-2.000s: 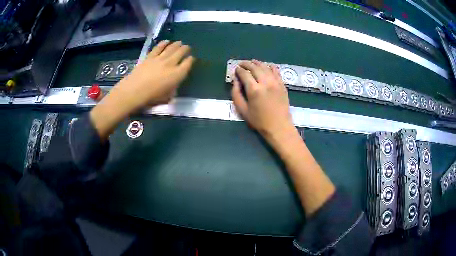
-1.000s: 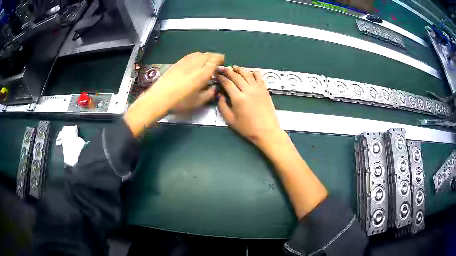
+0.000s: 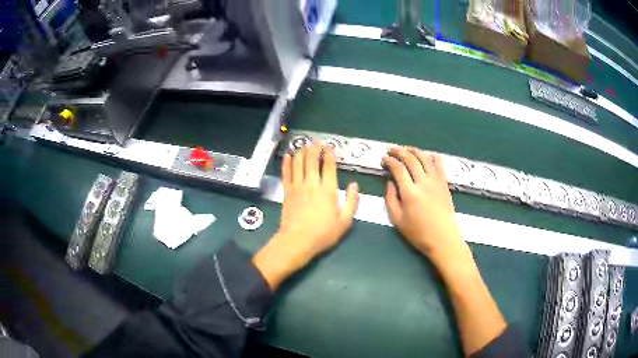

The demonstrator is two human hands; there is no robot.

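Note:
A row of silver-grey four-ring metal plates (image 3: 483, 180) lies end to end between white guide rails (image 3: 483, 232), from the machine opening out to the right. My left hand (image 3: 313, 203) is bare and lies with its fingertips on the near edge of the leftmost plate (image 3: 360, 150). My right hand (image 3: 422, 199) rests with curled fingers on the row a little further right, near where two plates meet. Whether the fingers grip or only press cannot be told. Parts of the plates are hidden under both hands.
The grey machine (image 3: 231, 49) stands at the left, with a red button (image 3: 201, 158) on its base. A loose ring (image 3: 250, 217), a crumpled white cloth (image 3: 175, 218) and upright plates (image 3: 114, 222) lie near left. Stacked plates (image 3: 568, 304) stand near right. Open cardboard boxes (image 3: 497, 35) are at the back.
The view has swung left. My left hand has come down onto the plate at the machine end of the row, where it was blurred above it. My right hand stays on the row.

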